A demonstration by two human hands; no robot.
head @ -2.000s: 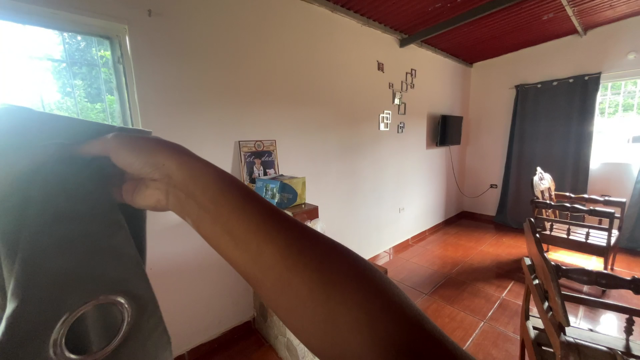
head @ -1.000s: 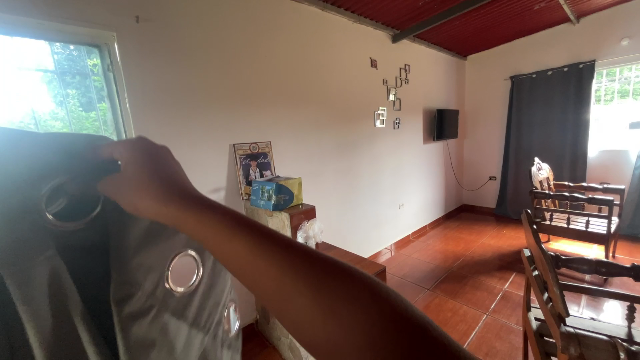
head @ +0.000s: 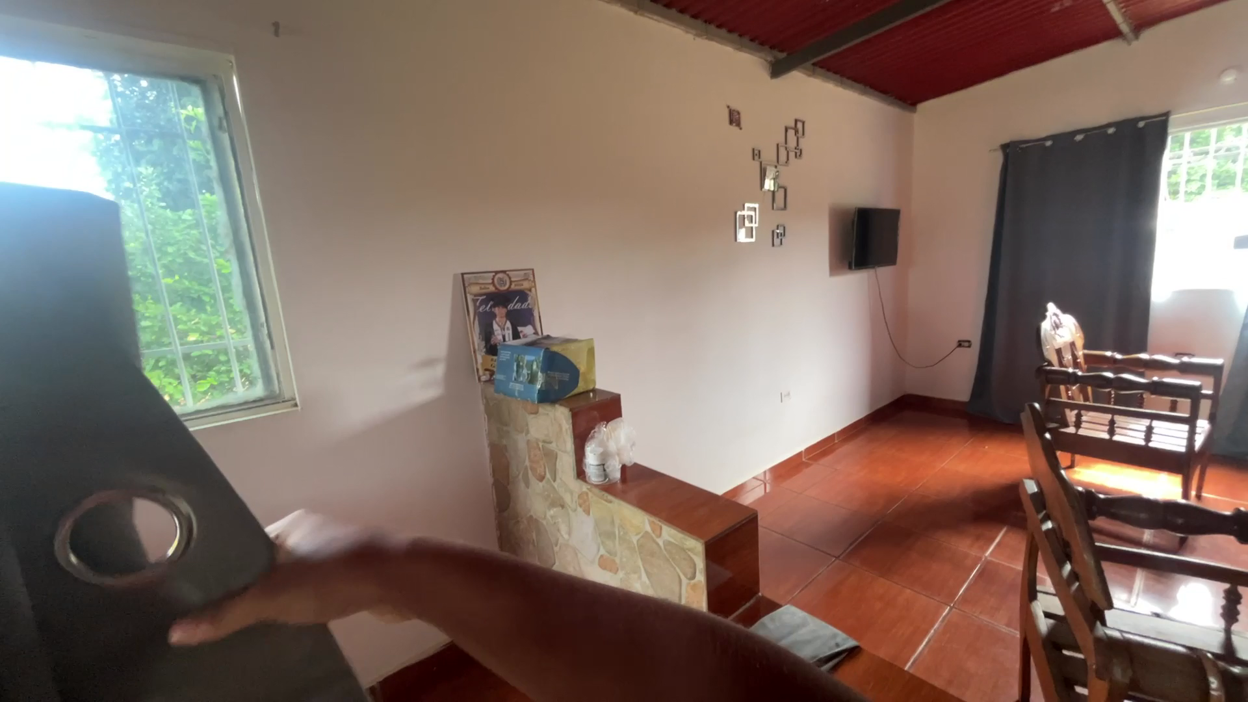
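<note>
A dark grey grommet curtain (head: 195, 624) fills the lower left, with a metal ring (head: 125, 536) near its edge. My right hand (head: 302, 575), its arm reaching in from the lower right, grips that edge beside the ring. The thumb lies on the near face; the fingers are blurred and partly behind the cloth. My left hand is not in view. Behind the curtain is a barred window (head: 185, 244).
A stone-faced stepped ledge (head: 624, 536) holds a blue and yellow box (head: 544, 369), a framed picture (head: 502, 312) and a plastic bag (head: 609, 448). Wooden armchairs (head: 1121, 439) stand on the right. Beyond are a wall-mounted television (head: 875, 238) and a dark hanging curtain (head: 1072, 263).
My right hand has moved down, with the curtain edge in it. More of the window shows above the curtain. Fewer rings are visible than one second ago.
</note>
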